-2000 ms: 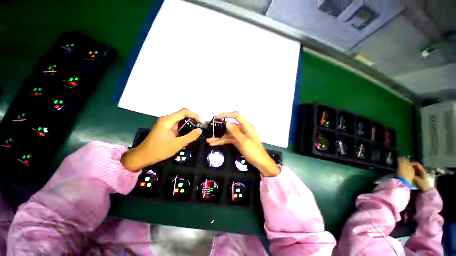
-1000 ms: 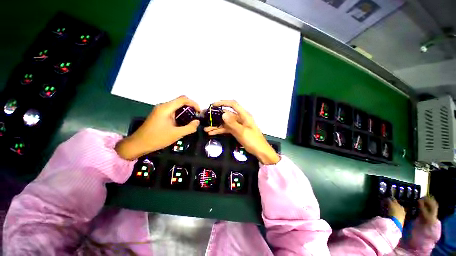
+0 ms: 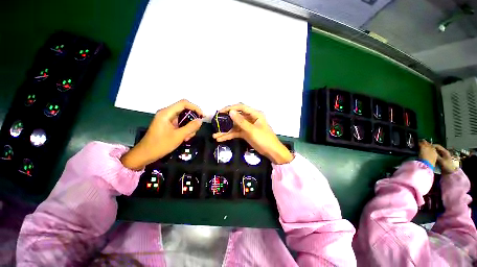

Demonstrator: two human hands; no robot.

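My left hand [image 3: 170, 130] grips one round black watch head [image 3: 186, 118] between thumb and fingers. My right hand [image 3: 248, 130] grips another watch head [image 3: 223, 122], its face turned up and showing a yellow line. The two units are held side by side with a small gap, above the far edge of the black compartment tray [image 3: 203, 197]. That tray lies in front of me with round units in its visible pockets. My hands and sleeves hide part of its far row.
A white sheet [image 3: 214, 57] lies beyond my hands. A filled black tray [image 3: 70, 99] stands lengthwise at the left, another [image 3: 361, 143] at the right. A neighbour in pink sleeves works at the right, hands [image 3: 436, 156] beside that tray. A pale boxy instrument [image 3: 460, 114] stands far right.
Both hands still hold the two watch heads, with the right unit's face turned more into view. The neighbour's hands have moved up toward the right tray, away from a lower tray.
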